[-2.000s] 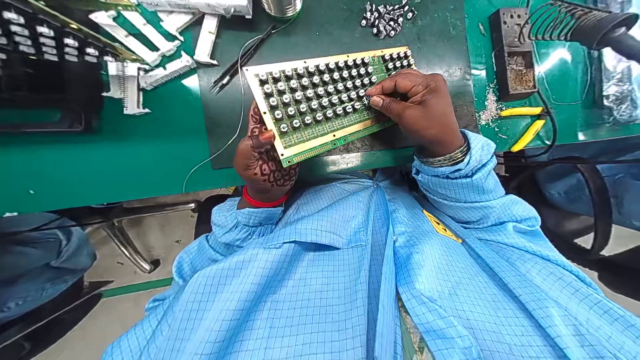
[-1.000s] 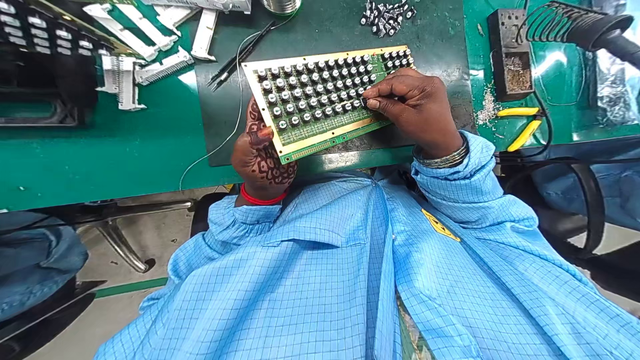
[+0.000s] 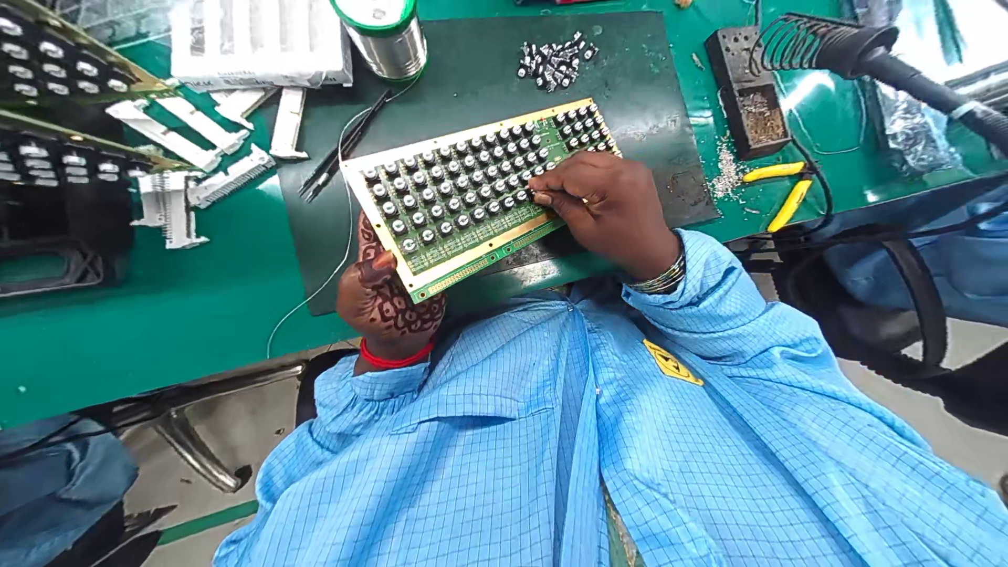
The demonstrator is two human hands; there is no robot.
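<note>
My left hand (image 3: 394, 295) grips the lower left corner of a green circuit board (image 3: 453, 250), thumb on its pale edge and fingers beneath. Rows of small black and white round components cover much of the board, which is tilted with its right end farther away. My right hand (image 3: 602, 206) has thumb and forefinger pinched together at the lower row, right of the middle. Whatever lies between those fingertips is hidden, so I cannot tell whether they hold a component. Beyond the board, a pile of similar loose components (image 3: 555, 63) lies on the dark mat (image 3: 472, 79).
A solder wire spool (image 3: 386, 39) stands behind black tweezers (image 3: 344, 150). White plastic connectors (image 3: 228, 177) and boards in a black rack (image 3: 63, 213) are at left. At right are a soldering iron stand (image 3: 752, 102), yellow-handled cutters (image 3: 787, 193) and scattered clippings (image 3: 728, 169).
</note>
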